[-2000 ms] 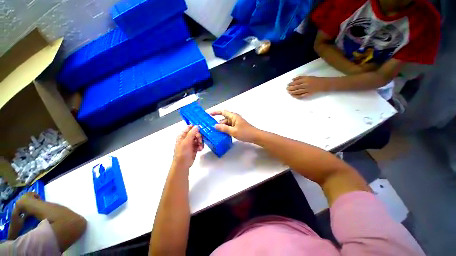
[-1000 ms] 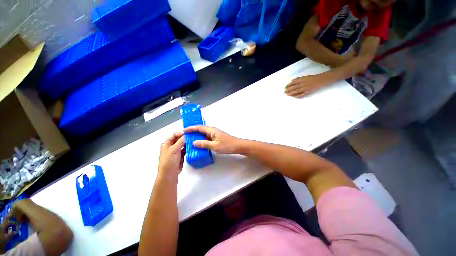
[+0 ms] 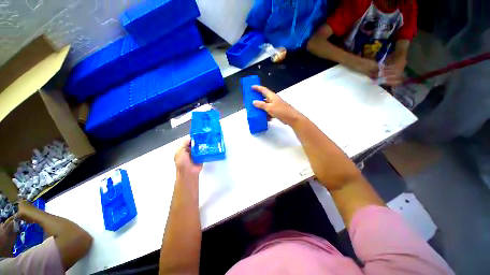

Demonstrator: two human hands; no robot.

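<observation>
My left hand (image 3: 188, 159) holds a blue blister tray (image 3: 208, 136) by its lower left side, its moulded hollows facing up, above the white table. My right hand (image 3: 273, 105) holds a darker blue nested tray stack (image 3: 253, 104) upright on its narrow side, near the table's back edge; I cannot tell if it touches the table. The tray and the stack are apart. Another blue tray (image 3: 117, 200) lies on the table at the left, with a white piece at its upper end.
White table (image 3: 156, 177). Bulk blue tray bundles (image 3: 156, 91) stand at the back left. An open carton (image 3: 64, 121) holds white pieces (image 3: 45, 165). A neighbour's arm (image 3: 64, 228) is at lower left. A person in a red shirt (image 3: 370, 32) is at the table's far right end.
The tray and the stack, together in my hands before, are now apart. My right hand has moved right and back with the stack. The red-shirted person's hands have come together off the tabletop.
</observation>
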